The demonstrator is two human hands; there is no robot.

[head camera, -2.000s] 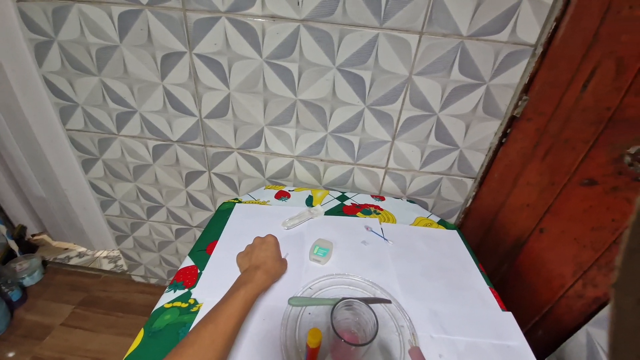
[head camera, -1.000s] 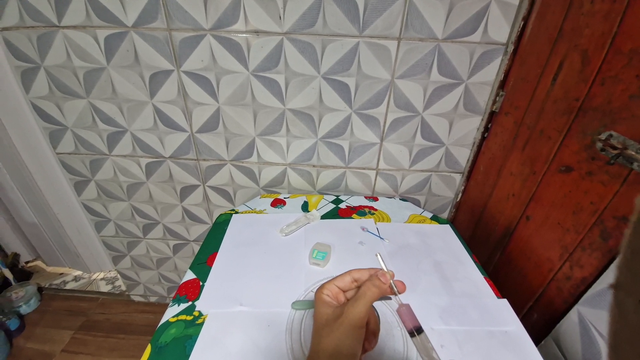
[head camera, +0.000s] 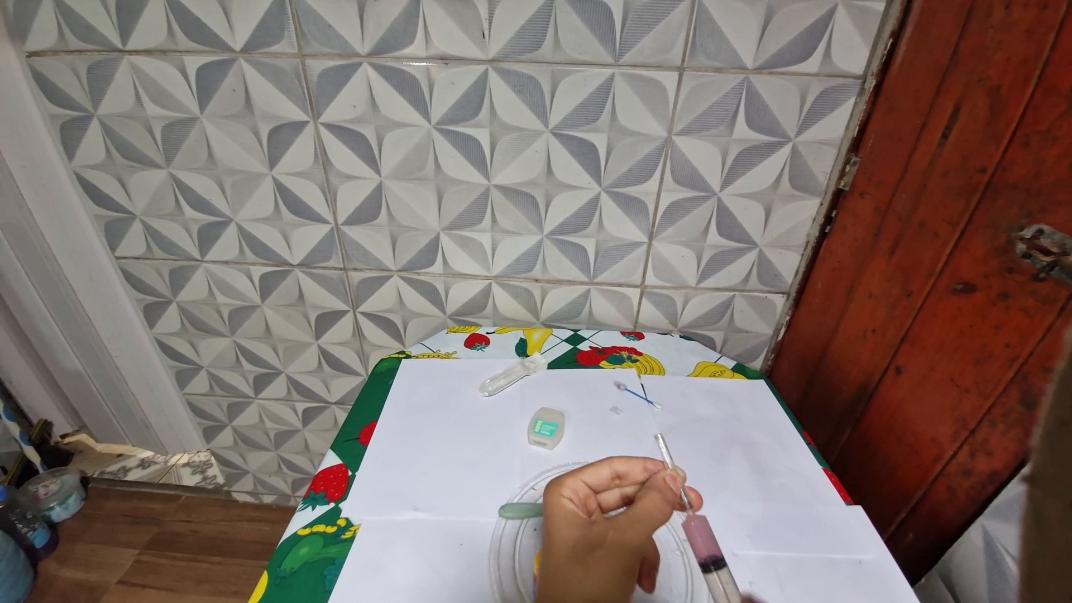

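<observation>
A syringe (head camera: 702, 540) with pink liquid in its barrel stands tilted at the lower right. My left hand (head camera: 607, 523) pinches the clear narrow tube (head camera: 665, 450) at the syringe's tip between thumb and fingers. Of my right hand (head camera: 748, 598) only a sliver shows at the bottom edge, by the syringe's lower end; its grip is hidden. Under my left hand lies a round clear plate (head camera: 505, 553) with a green handle (head camera: 521, 510) across its rim. Beyond it stand a small dental floss container (head camera: 546, 428) and a clear wrapped item (head camera: 511, 376).
White paper sheets (head camera: 435, 444) cover much of the fruit-print tablecloth (head camera: 314, 523). A cotton swab (head camera: 641, 395) lies at the back right. The tiled wall (head camera: 494, 167) rises behind the table, with a red wooden door (head camera: 913, 293) at right. Containers (head camera: 52, 494) stand at the far left.
My left hand has moved right from beside the plate to over it, and has taken hold of the tube at the syringe's tip. The syringe has come into view; the glass is now hidden.
</observation>
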